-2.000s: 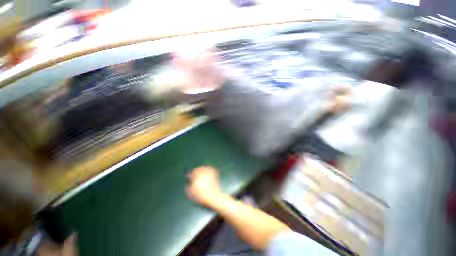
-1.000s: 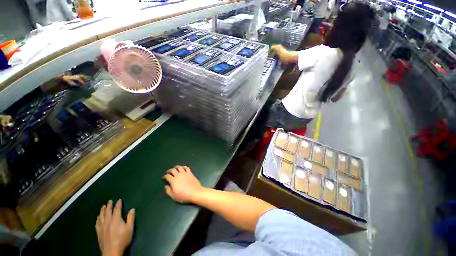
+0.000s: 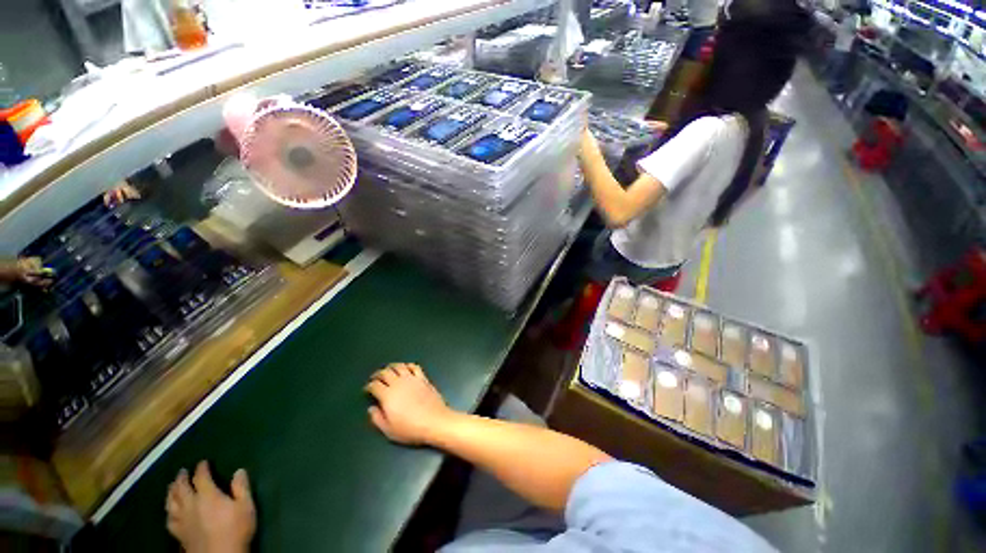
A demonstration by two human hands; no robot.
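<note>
My right hand (image 3: 407, 404) rests palm down on the green mat (image 3: 314, 378), fingers slightly curled, with nothing visible in it. My left hand (image 3: 211, 512) is at the bottom left over the mat, fingers apart and empty; its wrist is cut off by the lower edge. Beyond my hands, a tall stack of clear trays (image 3: 465, 205) stands on the mat, with dark phone units with blue areas in its top tray. A pink round fan (image 3: 297, 154) stands at the stack's left side.
A carton (image 3: 670, 459) at the right bears a tray of gold-brown units (image 3: 697, 402). A person in a white top (image 3: 692, 189) is beyond it by the bench. Dark phone assemblies (image 3: 151, 297) lie in rows beyond a yellow-brown board (image 3: 184, 373) at left. A pale shelf (image 3: 205, 92) runs above.
My left hand has shifted slightly left and down in the picture. My right hand stays on the mat. The other person's arm has moved down beside the tray stack.
</note>
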